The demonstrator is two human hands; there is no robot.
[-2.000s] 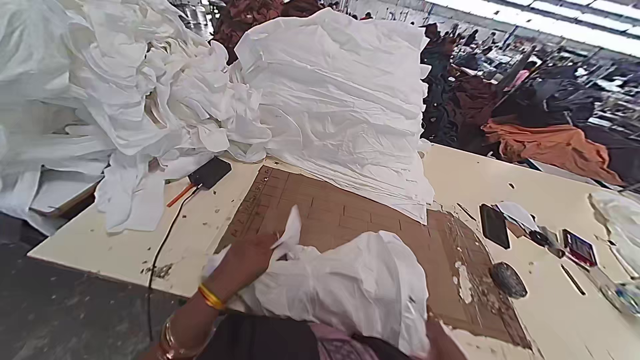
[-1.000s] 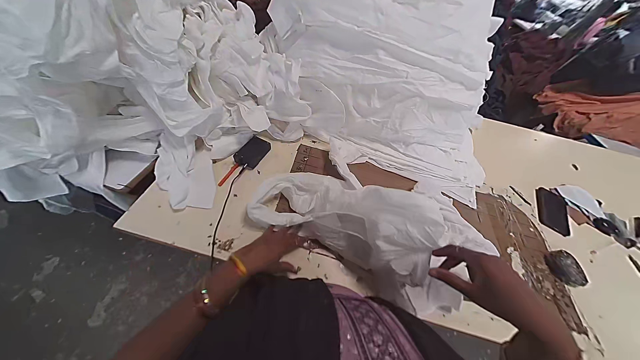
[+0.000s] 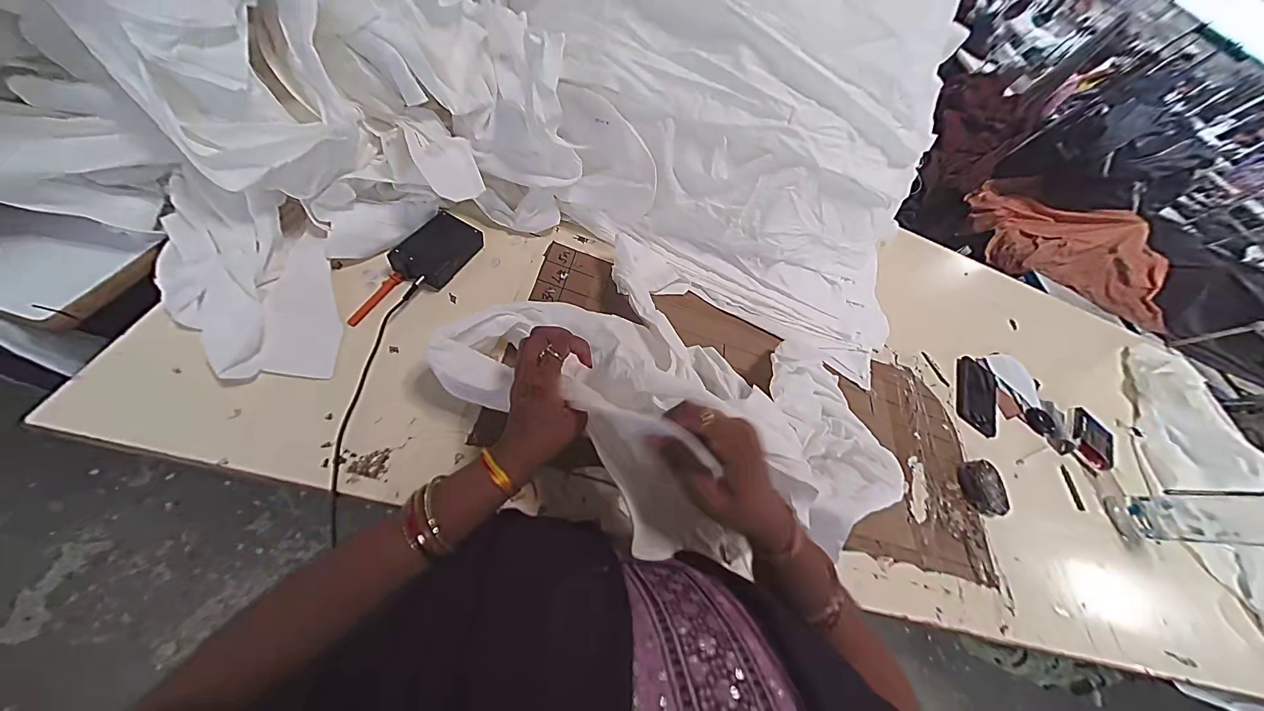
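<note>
A crumpled white cloth garment (image 3: 632,365) lies over a brown cardboard sheet (image 3: 731,331) at the near side of the table. My left hand (image 3: 543,405), with bangles at its wrist, grips the cloth between thumb and curled fingers. To its right, my right hand (image 3: 726,474) pinches a raised edge of the same cloth; its fingertips are slightly blurred. Part of the cloth hangs down near my lap. Beyond it lies a tall stack of flat white cloth (image 3: 770,148), and a loose heap of white fabric (image 3: 395,99) is at the left.
A black box (image 3: 436,249) with a cable and an orange-handled tool (image 3: 375,301) lie left on the table (image 3: 247,425). At the right are a black phone-like object (image 3: 977,395), a dark wrapped lump (image 3: 984,488) and a clear plastic bottle (image 3: 1185,518). Orange cloth (image 3: 1076,247) lies beyond.
My left hand has risen from the near edge of the cloth and taken hold of it. My right hand has moved left and now pinches an edge, where one second ago its fingers were spread.
</note>
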